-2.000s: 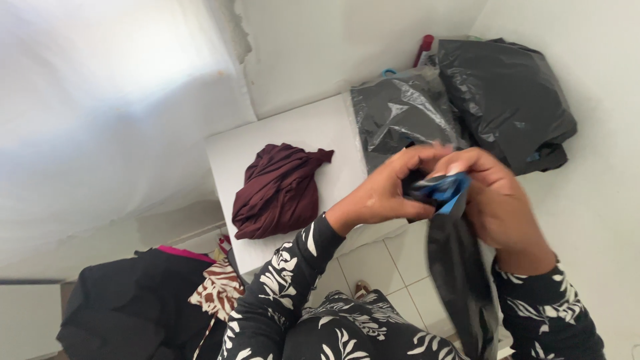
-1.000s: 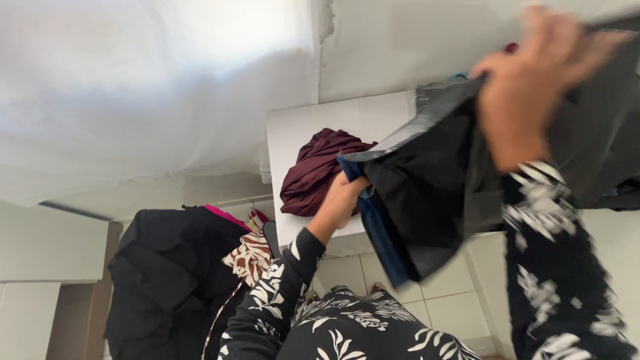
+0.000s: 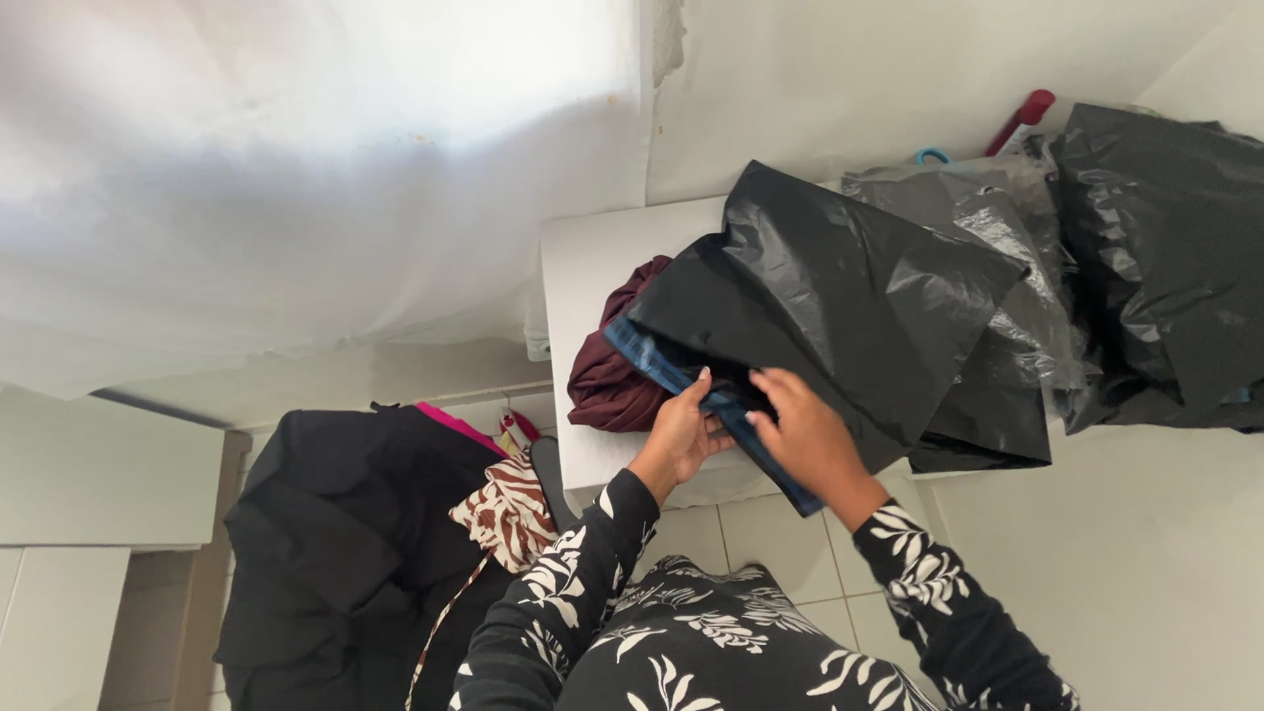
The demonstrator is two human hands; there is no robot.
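Note:
A large black plastic bag [image 3: 839,296] with a blue band along its mouth lies spread over the white table [image 3: 592,257]. My left hand [image 3: 683,430] grips the blue-edged mouth, thumb on top and fingers beneath. At the opening my right hand [image 3: 810,439] has its fingers apart against the black plastic; whether it pinches the edge cannot be told. Partly under the bag's left corner is a bundle of maroon cloth [image 3: 612,380].
Right of the bag are a clear plastic package with dark contents [image 3: 1022,247] and a fuller black bag [image 3: 1165,276]. A red-capped bottle [image 3: 1022,123] and a light blue ring-shaped piece [image 3: 931,156] stand behind. Black cloth [image 3: 355,553] and brown-and-white patterned fabric [image 3: 509,513] hang at lower left.
The black bag, bunched between both hands two seconds ago, is now spread wide over the table and part of the maroon cloth. My right hand has come back from the far right to the bag's mouth.

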